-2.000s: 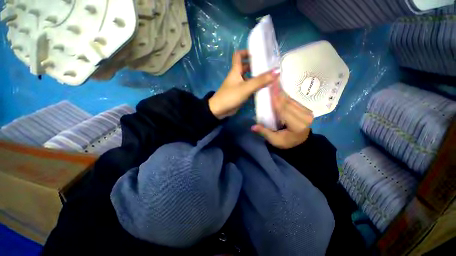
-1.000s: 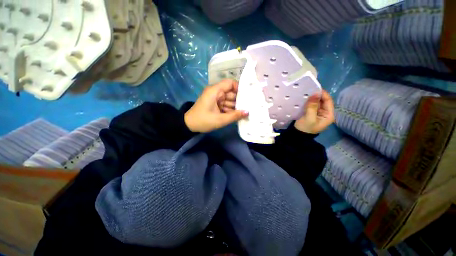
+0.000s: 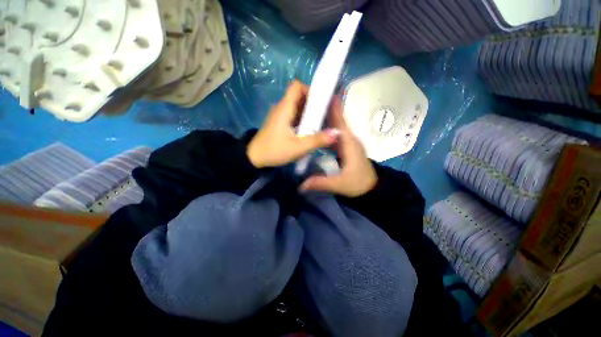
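A white housing (image 3: 324,76) is held edge-on above my lap, tilted with its top end leaning right; a small dark spot shows near that end. My left hand (image 3: 282,135) grips its left side, thumb across the lower part. My right hand (image 3: 349,161) is at its lower right side, fingers behind the slab; it is slightly blurred. The lower end of the slab is blurred between the hands. A white hexagonal cover (image 3: 385,113) with a printed logo and ring of dots lies face up on the floor just beyond my right hand.
Cream studded panels (image 3: 79,49) are piled at the upper left. Rows of housings on edge (image 3: 504,161) stand at the right beside a carton (image 3: 560,210). Another carton (image 3: 39,247) and rows (image 3: 99,181) are at the left. Clear plastic sheet (image 3: 263,59) lies under the stacks.
A second ago the studded panel and perforated panel were apart in my hands; now one closed-looking slab is held edge-on. The printed cover on the floor is uncovered again.
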